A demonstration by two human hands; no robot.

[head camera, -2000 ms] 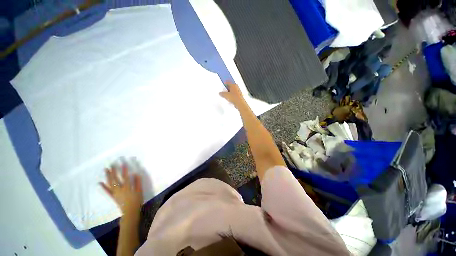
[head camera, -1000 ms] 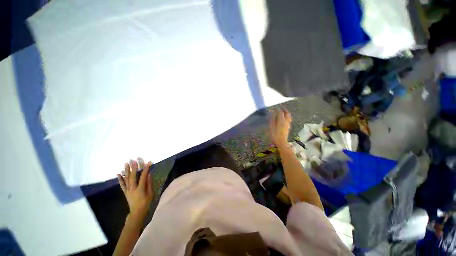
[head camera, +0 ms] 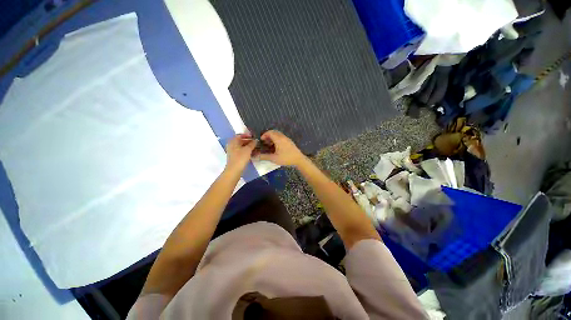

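Note:
A white vest-shaped panel (head camera: pixel 106 150) lies flat on the blue-tinted plastic template (head camera: pixel 178 69), whose rim shows around it. A stack of dark grey pinstriped panels (head camera: pixel 300 62) lies to the right. My left hand (head camera: pixel 241 152) and my right hand (head camera: pixel 278 149) are close together at the near left corner of the grey stack. The fingers of both hands are on the dark cloth corner between them. The exact grip of each finger is small and blurred.
A tan-brown strip (head camera: pixel 37 39) crosses the far left. White cloth (head camera: pixel 463 22) lies on a blue bin (head camera: pixel 391 31) at the far right. White scraps (head camera: pixel 407 181) lie by a blue bin (head camera: pixel 482 219) at right. Grey cloth (head camera: pixel 526 250) hangs over that bin. Dark scraps lie on the floor.
Both hands have left the white panel and its near edge and come together at the grey stack's near corner. The view has shifted right, towards the grey stack.

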